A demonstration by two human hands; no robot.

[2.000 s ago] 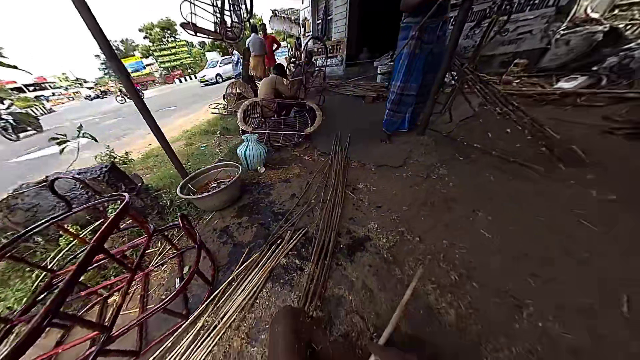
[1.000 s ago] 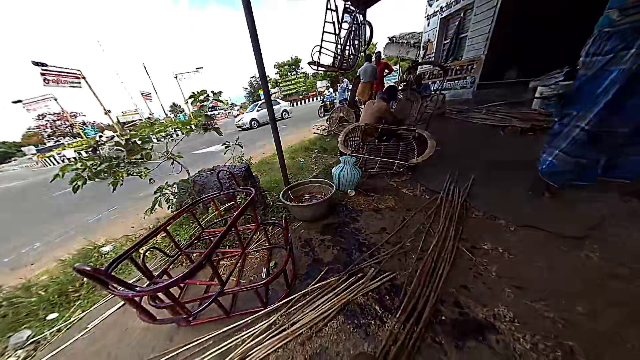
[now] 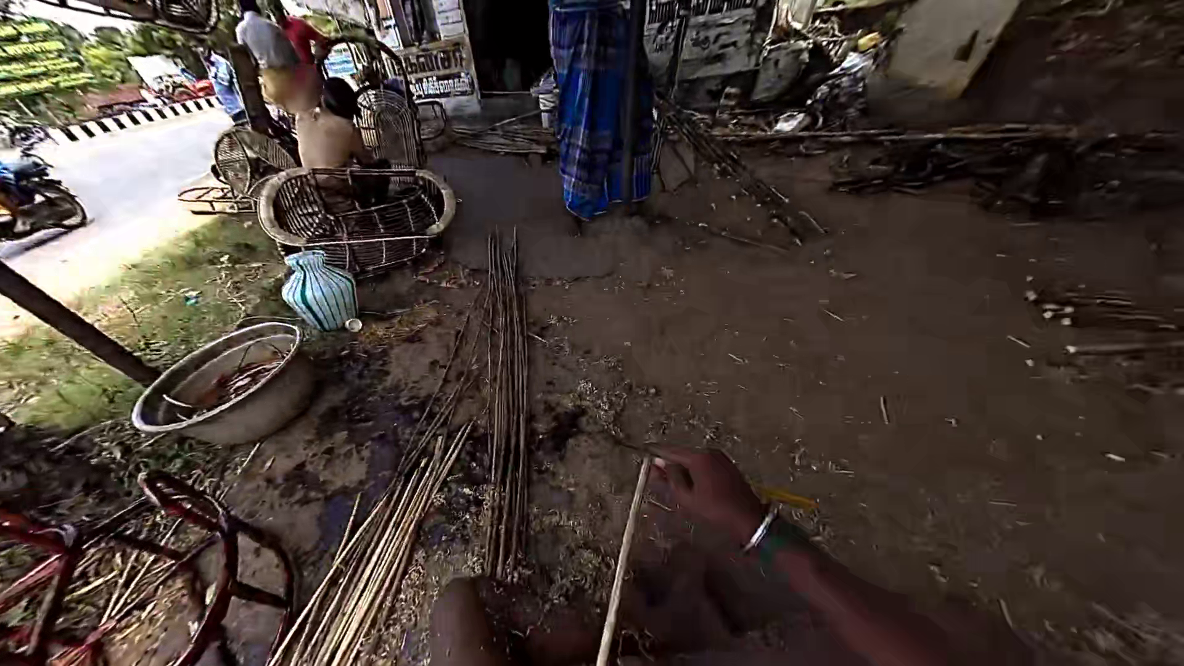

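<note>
My right hand, with a metal bangle at the wrist, reaches in from the lower right. Its fingers are closed on something thin and dark, perhaps a blade, at the upper end of a pale cane stick. From there the stick runs down to the bottom edge. My left hand is not in view; a bare knee shows at the bottom. Left of the stick lie a bundle of thin dark canes and a fan of paler canes on the dirt.
A metal basin and a striped plastic pot stand left of the canes. A red-brown cane frame is at lower left. Behind are a round wicker chair, a seated person, and a standing person in a blue checked cloth beside a pole.
My right hand has come into view at the upper end of the pale stick. The view has swung left, then back right.
</note>
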